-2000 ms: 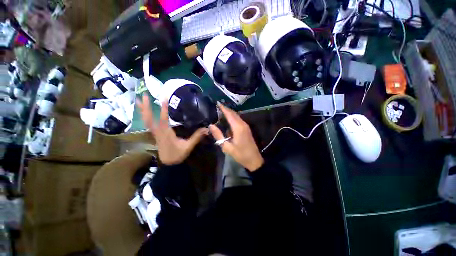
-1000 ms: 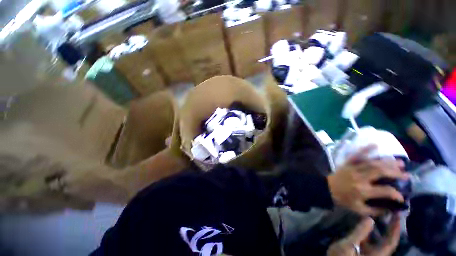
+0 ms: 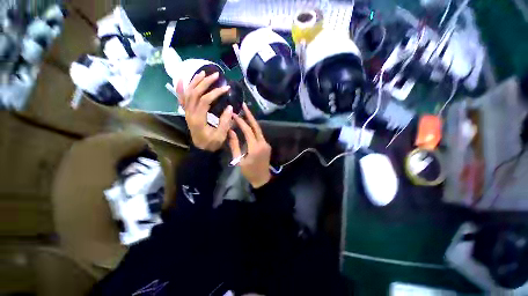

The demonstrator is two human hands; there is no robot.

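Note:
A white-and-black dome camera (image 3: 227, 97) sits at the bench edge, the leftmost of three in a row. My left hand (image 3: 204, 114) lies over its black ball with the fingers spread on it. My right hand (image 3: 251, 151) is just below and right of the ball, fingertips at its lower side, with a ring on one finger. A small white label (image 3: 213, 119) shows by my left thumb; whether it is on the ball or in the fingers I cannot tell. The middle dome camera (image 3: 270, 69) and the larger right one (image 3: 334, 75) stand beside it.
A white mouse (image 3: 378, 178), yellow-rimmed tape roll (image 3: 424, 167) and orange block (image 3: 429, 132) lie right, near a parts tray (image 3: 492, 150). A thin white cable crosses the bench edge. A carton (image 3: 81, 196) of cameras is at left. More cameras lie back left.
The view has swung left and back right. Two seconds ago my hands were apart below the camera; now my left hand is on its ball, with my right hand close beside it.

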